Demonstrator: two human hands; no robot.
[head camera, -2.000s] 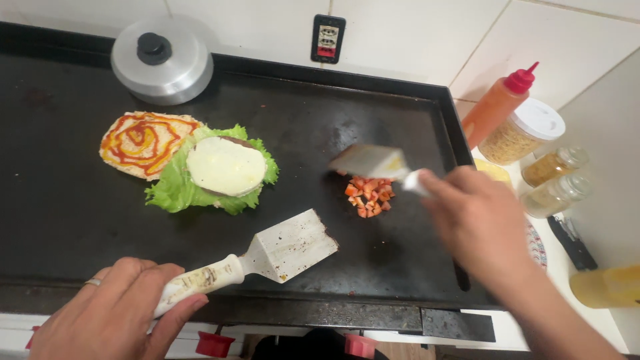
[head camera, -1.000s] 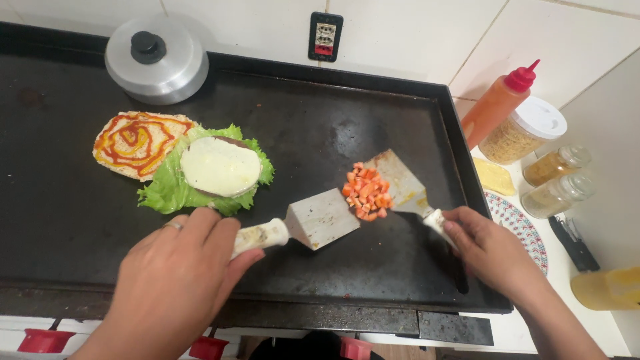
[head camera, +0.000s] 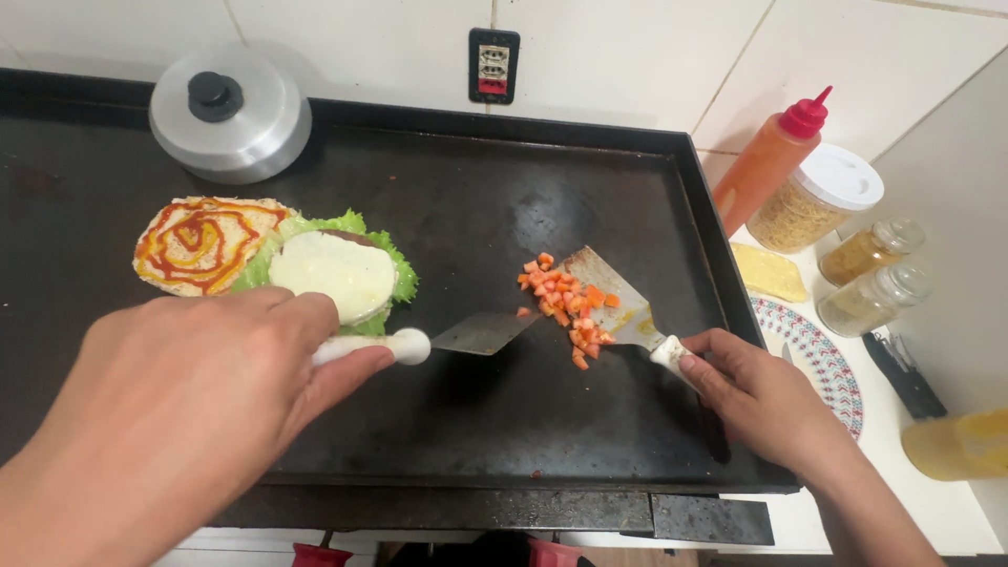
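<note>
My left hand grips the white handle of a metal spatula, its blade tilted with the tip beside diced tomato. My right hand is closed on the handle of a second metal spatula; some of the tomato lies on that blade, the rest on the black griddle. Left of the tomato, a patty topped with white cheese sits on green lettuce. A bun half with red and yellow sauce touches the lettuce. My left hand partly covers the food.
A metal lid with a black knob stands at the griddle's back left. Beyond the right rim are an orange squeeze bottle, a tub, spice jars, a patterned plate, a yellow block and a yellow bottle.
The right spatula has come down beside the tomato, which was heaped and is now more spread out, partly on its blade. My left hand has moved up and right with its spatula, now tilted.
</note>
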